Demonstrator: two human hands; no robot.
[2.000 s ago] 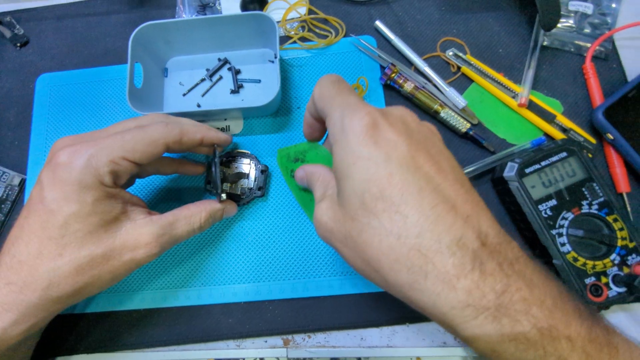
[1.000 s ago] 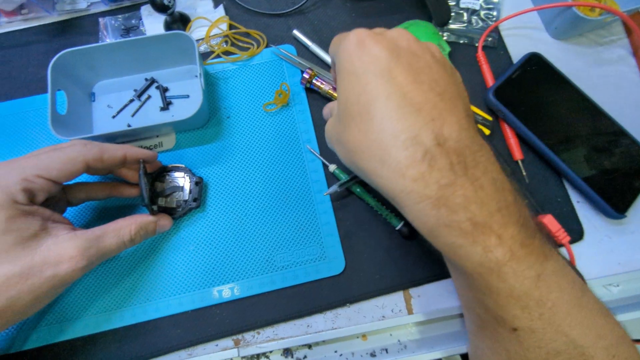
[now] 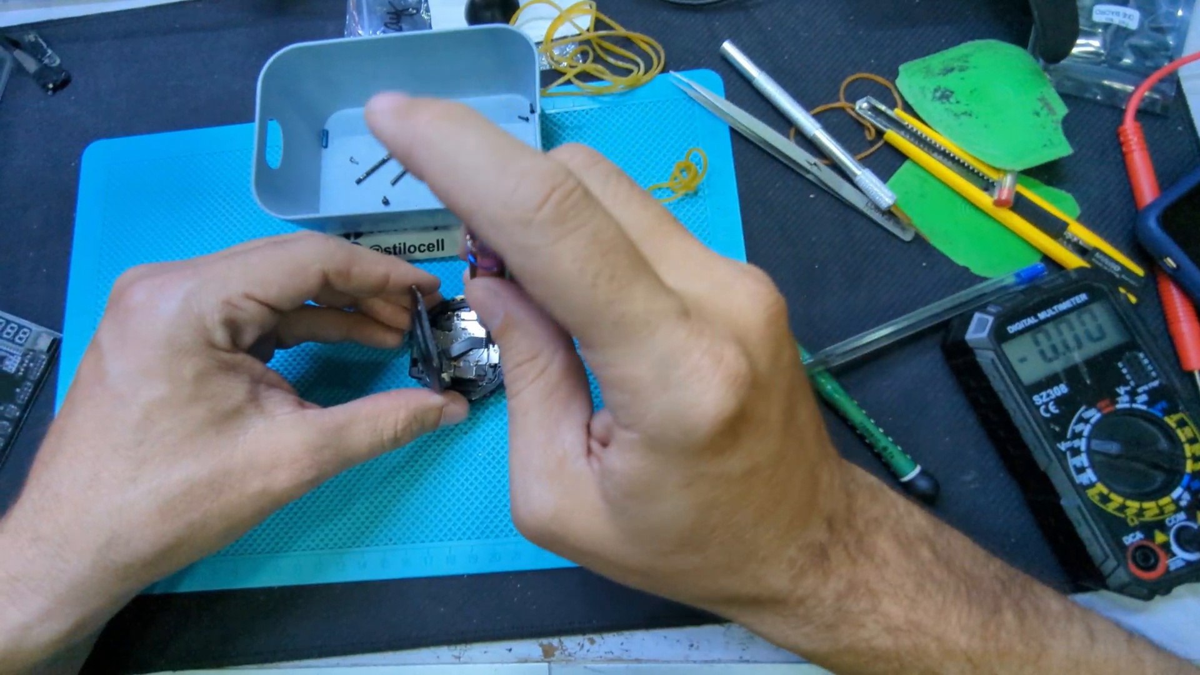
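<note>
My left hand (image 3: 272, 375) holds the raised black part of a small round electronic device (image 3: 469, 352), like an opened watch case, between thumb and fingers above the blue mat (image 3: 375, 506). Metal plates and a dark strip show inside the device. From the right, my right hand (image 3: 647, 366) grips a purple metallic screwdriver (image 3: 485, 258) between thumb and fingers, over the device's right edge. Most of the screwdriver, its tip included, is hidden behind the hand. The index finger is stretched out above it, in front of the grey-blue bin (image 3: 398, 56).
Small screws and dark pins lie in the bin. To the right are tweezers (image 3: 797, 159), a metal-handled knife (image 3: 806, 127), yellow cutters (image 3: 984, 197), green sheets (image 3: 984, 103), a green-handled tool (image 3: 867, 427), a pen (image 3: 923, 319), a digital multimeter (image 3: 1078, 422) and a red probe (image 3: 1162, 234).
My right hand has let go of the green sheet, reached to the tools at the right and come back to the device with the purple screwdriver. My left hand still holds the device.
</note>
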